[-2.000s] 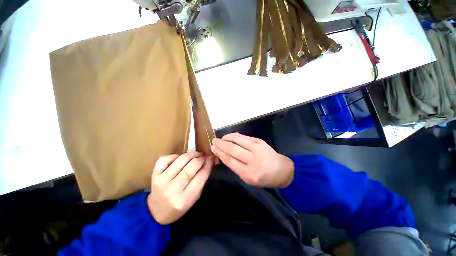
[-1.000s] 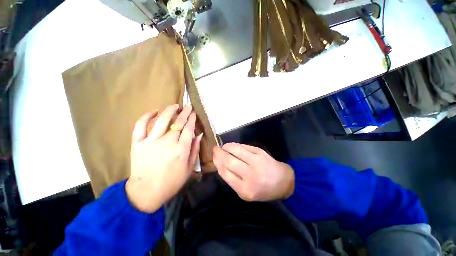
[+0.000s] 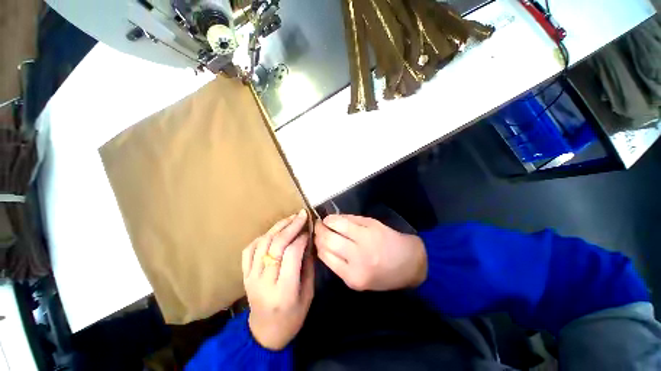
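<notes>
A tan-brown fabric panel [image 3: 196,196] lies on the white table, its top corner under the sewing machine's presser foot [image 3: 245,74]. A zipper [image 3: 269,119] with a gold line runs along the panel's right edge from the needle area toward my hands. My left hand [image 3: 279,279] pinches the panel's lower right corner between thumb and fingers. My right hand [image 3: 370,252] pinches the edge beside it, with fingertips close to the left ones. The exact layers between the fingertips are hidden.
The white machine head [image 3: 138,29] stands at upper left. A zipper bundle [image 3: 398,47] fans over the machine bed and table [image 3: 406,116]. A red-handled tool [image 3: 542,20] lies at upper right. A blue bin [image 3: 540,130] and grey-green cloth [image 3: 627,80] are right, brown stacks [image 3: 20,167] left.
My left hand has moved from on top of the panel to its lower right corner. The gap between panel and zipper strip has closed. The view has shifted, showing more of the machine head.
</notes>
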